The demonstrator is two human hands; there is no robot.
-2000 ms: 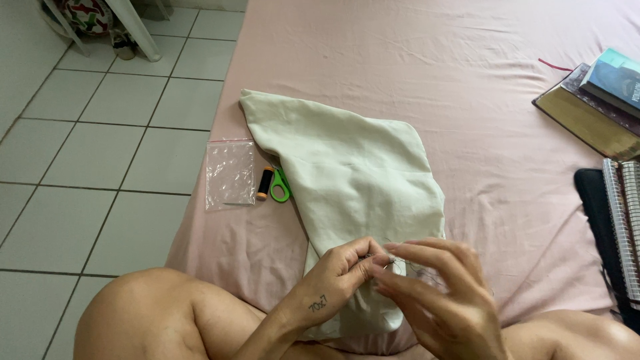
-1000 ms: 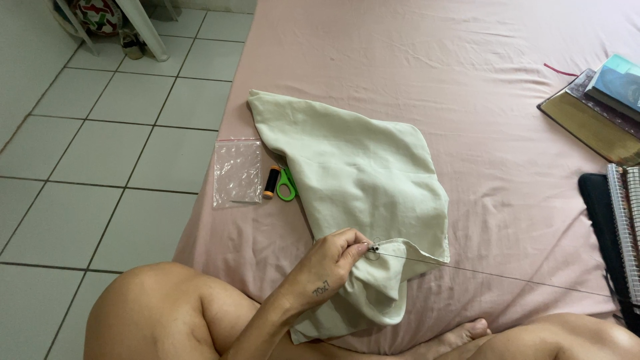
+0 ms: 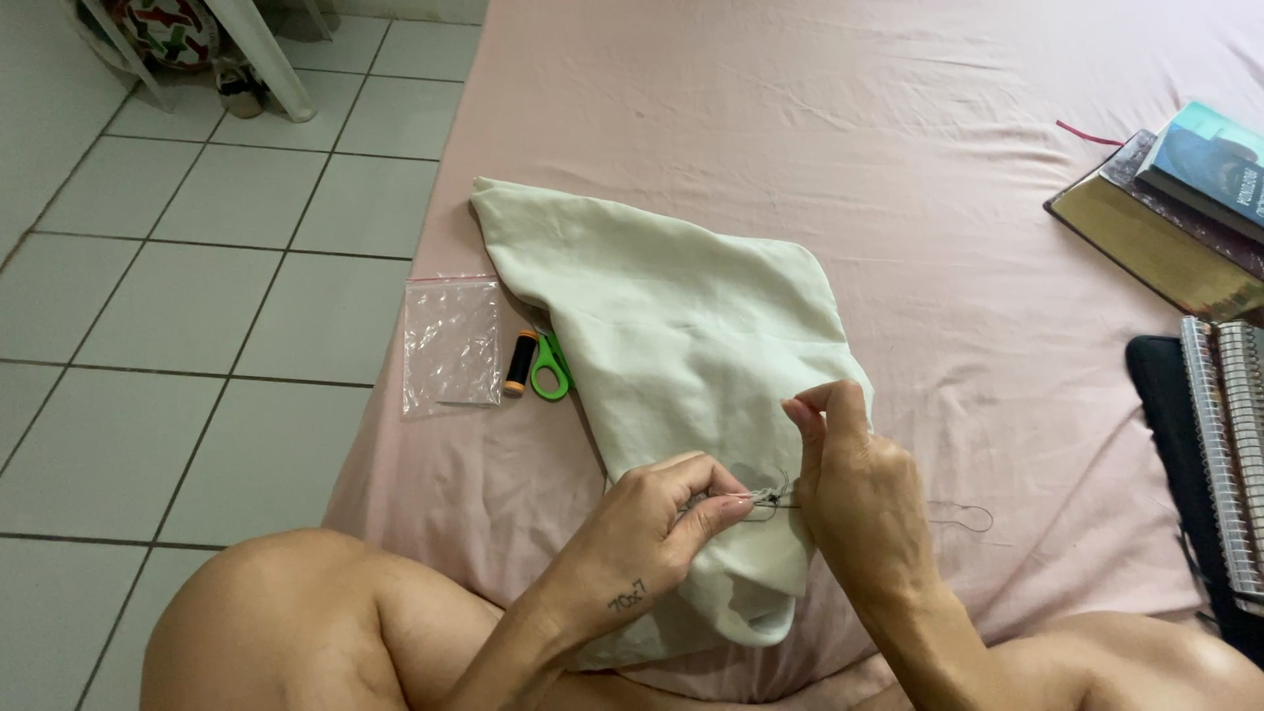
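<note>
A pale green cloth (image 3: pixel 691 326) lies across the bed between my bare legs. My left hand (image 3: pixel 671 518) pinches a gathered edge of it, where dark thread (image 3: pixel 770 499) is bunched in stitches. Just right of that spot is my right hand (image 3: pixel 854 474), thumb and index finger brought together above the cloth; whether a needle is between them cannot be made out. A thin loop of thread trails on the sheet to its right. Left of the cloth lie green-handled scissors (image 3: pixel 551 367), their blades mostly hidden, a spool of black thread (image 3: pixel 520 362) and a clear zip bag (image 3: pixel 452 346).
Pink sheet (image 3: pixel 987 257) covers the bed. Stacked books (image 3: pixel 1155 232) lie at the upper right, with spiral notebooks (image 3: pixel 1220 444) on a black case (image 3: pixel 1155 395) below them. Beyond the bed's left edge are floor tiles (image 3: pixel 197 306) and white furniture legs (image 3: pixel 262 59).
My right hand, out of view one second ago, is back beside my left hand. The long taut thread that ran rightward then is now slack in a loop. My left hand still pinches the cloth.
</note>
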